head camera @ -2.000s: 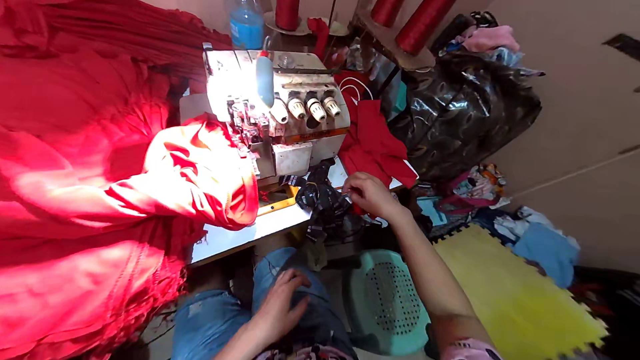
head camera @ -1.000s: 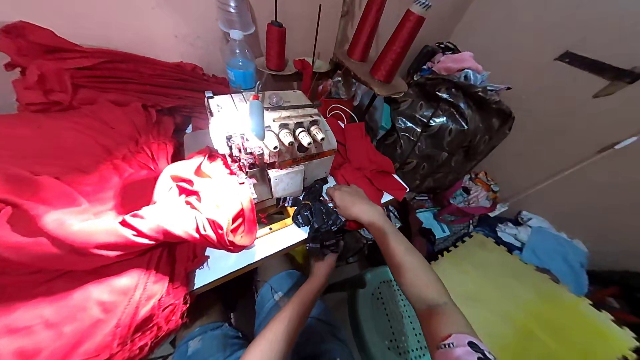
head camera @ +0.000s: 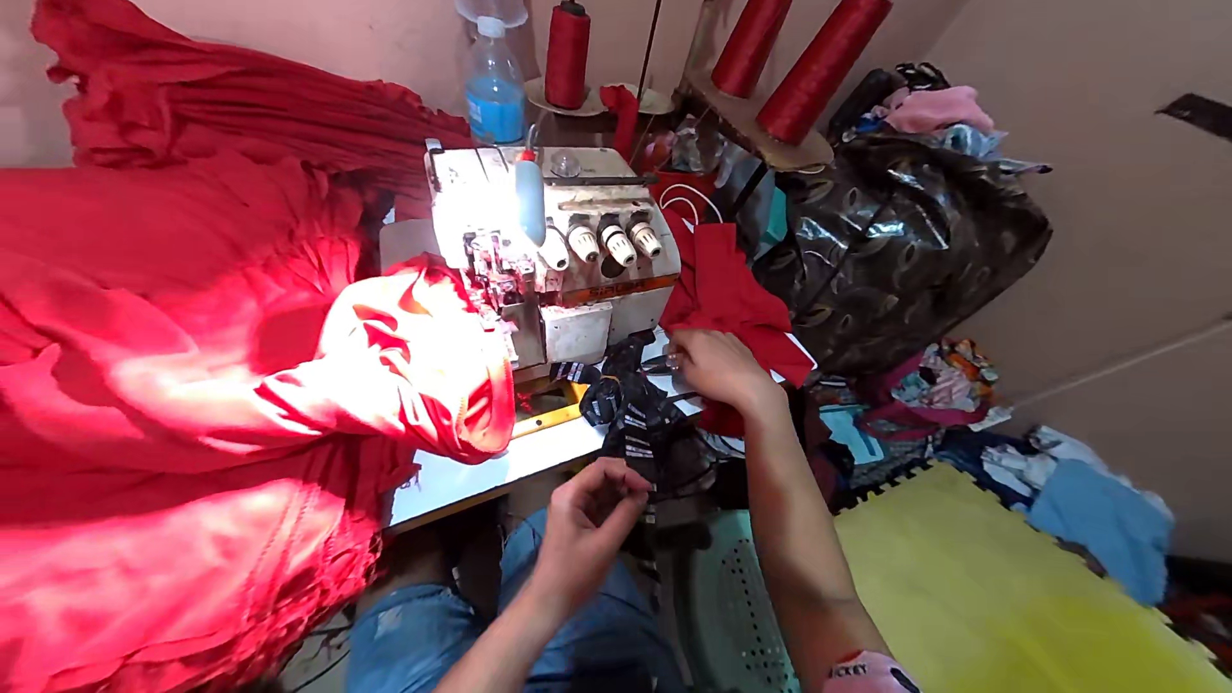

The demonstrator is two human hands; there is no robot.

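Note:
A white Singer overlock sewing machine (head camera: 602, 231) stands on a white table (head camera: 462, 481), lit by a small lamp. By its front right corner lies a bundle of black printed label tape (head camera: 626, 399). My right hand (head camera: 722, 371) is at the bundle's right side, fingers curled around something small that is partly hidden, next to red fabric pieces (head camera: 727, 289). Below the bundle, over my lap, my left hand (head camera: 592, 520) has thumb and forefinger pinched near the hanging tape; whether it holds anything is unclear. Red fabric (head camera: 414, 366) is heaped against the machine's left side.
Red thread cones (head camera: 760, 43) and a bottle with blue liquid (head camera: 496, 91) stand behind the machine. A large dark shiny bag (head camera: 895, 250) sits at the right. Below are a green perforated plastic stool (head camera: 741, 587), a yellow foam mat (head camera: 1001, 577) and piled clothes (head camera: 1097, 520).
My left hand rose from my lap to the black bundle, then drew back toward me with fingers pinched. My right hand stays beside the bundle.

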